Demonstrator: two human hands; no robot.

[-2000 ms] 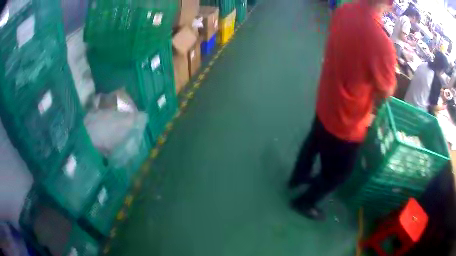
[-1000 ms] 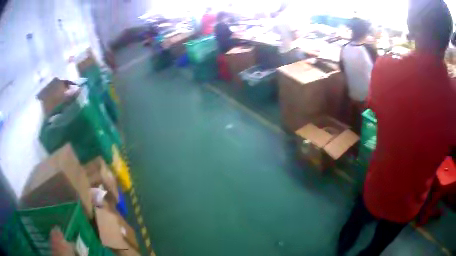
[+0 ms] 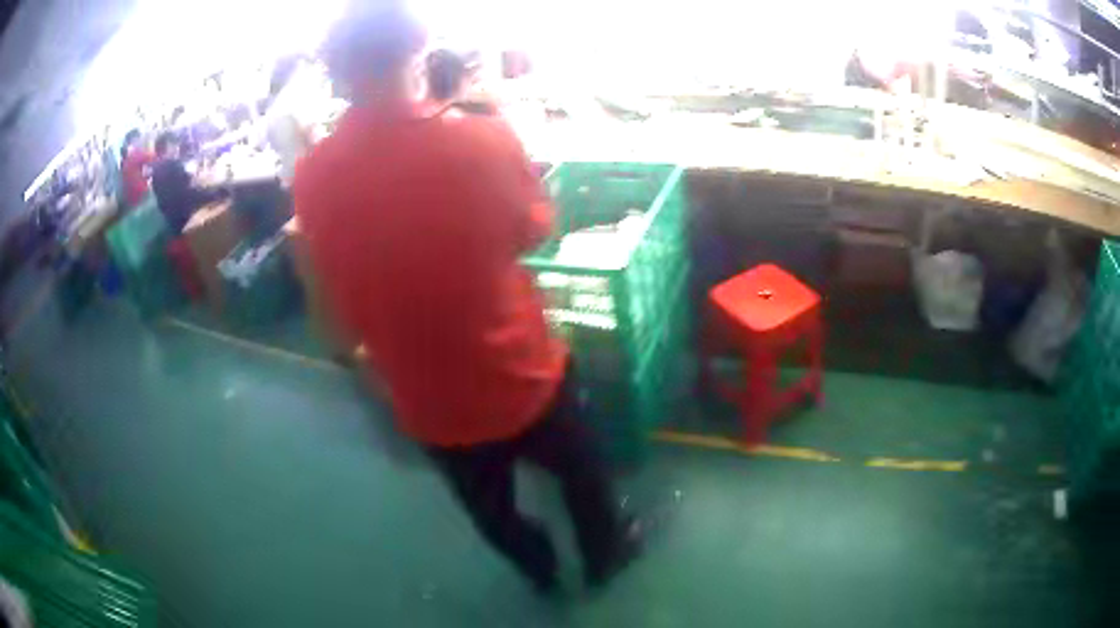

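Observation:
Neither of my hands is in view. A red stool [image 3: 765, 302] with a square seat and a centre hole stands upright on the green floor, right of the middle. Left of it a green crate [image 3: 660, 264] with slatted sides stands high beside the bench; white pieces [image 3: 602, 242] lie in it, too blurred to name. A person in a red top [image 3: 424, 276] stands at the crate, back to me, and hides its left part.
A long pale bench [image 3: 1032, 184] runs along the back and right. White bags [image 3: 951, 290] hang under it. Another green crate stack [image 3: 1097, 368] is at the right edge. Green crates [image 3: 74, 577] are at lower left. Other people sit along the line at far left.
My view has swung to the right. The person in red now shows left of the middle, and the stool, crate and bench have come fully into view. The cartons at the left have left the picture.

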